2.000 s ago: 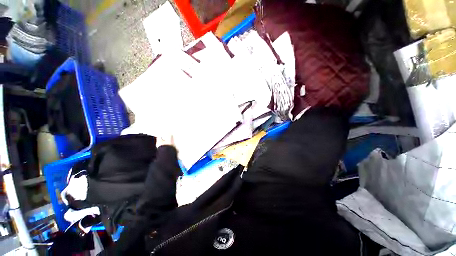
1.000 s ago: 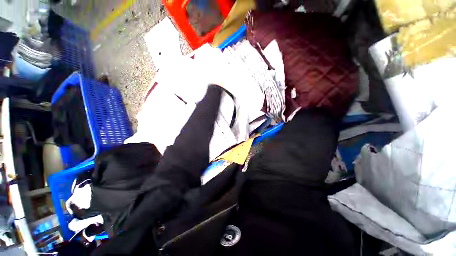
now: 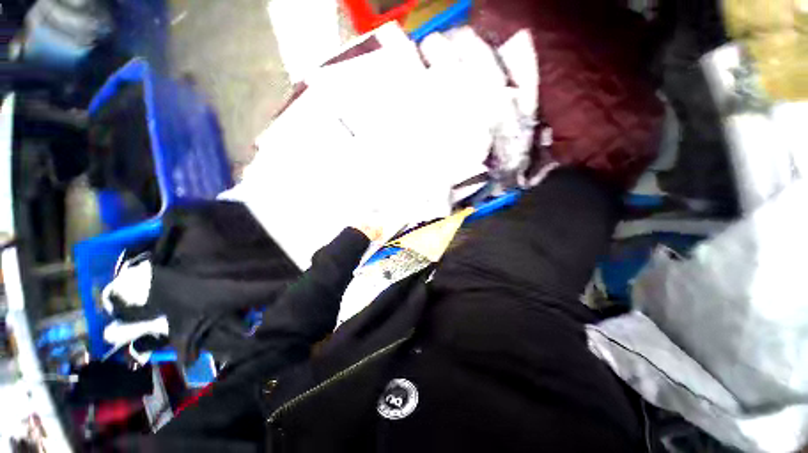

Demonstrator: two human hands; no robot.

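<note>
White cut pieces (image 3: pixel 354 150), some with maroon showing at their edges, lie in an overlapping pile over the blue basket (image 3: pixel 494 205) in front of me. More white pieces stand bunched at the pile's right side. My left hand (image 3: pixel 369 232) shows only as a small, overexposed patch beyond the black sleeve, at the pile's near edge; its fingers and grip cannot be made out. A yellow-orange piece (image 3: pixel 438 237) lies by the near rim of the basket. My right hand is not in view.
A maroon quilted bundle (image 3: pixel 589 97) sits right of the pile. Blue baskets (image 3: pixel 182 142) with dark and white garments stand left. A grey-white padded panel (image 3: pixel 709 310) hangs right. A red plastic stool (image 3: pixel 376 13) is at the top.
My left sleeve has drawn back from over the middle of the white pile to its near edge. The white pieces lie flatter where the arm was. The view has shifted and blurred.
</note>
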